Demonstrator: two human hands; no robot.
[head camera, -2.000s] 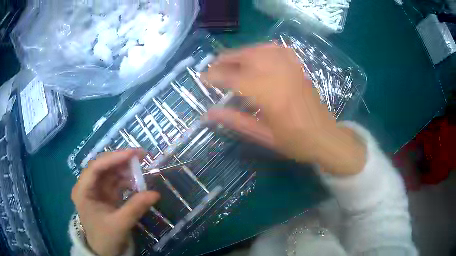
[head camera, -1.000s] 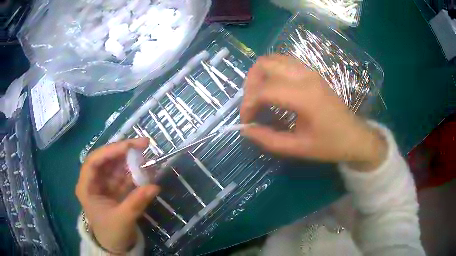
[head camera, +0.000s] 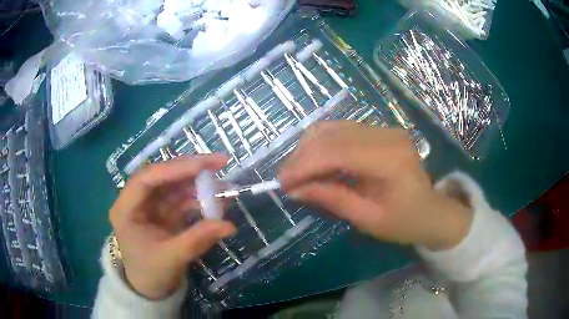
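My left hand (head camera: 165, 218) pinches a translucent white cap (head camera: 207, 194) between thumb and fingers, over the lower left of the tray. My right hand (head camera: 368, 180) pinches the right end of a thin metal shaft (head camera: 234, 193) with a white plastic sleeve (head camera: 265, 186) on it. The shaft's left end meets the cap; whether it is inside the cap I cannot tell. Below both hands lies the clear blister tray (head camera: 150, 116), with shafts in its slots. The shaft's far end is hidden by my right fingers.
A shaft container (head camera: 437, 93) stands at the right, a small white parts tub (head camera: 471, 15) at the upper right. A clear plastic bag (head camera: 137, 62) with white pieces lies at the upper left, beside a labelled clear box (head camera: 78, 99). A second blister tray (head camera: 31, 199) is at the far left.
My right hand has moved towards my left hand, and less of the shaft shows between them. The tray and containers sit higher and further right in view.
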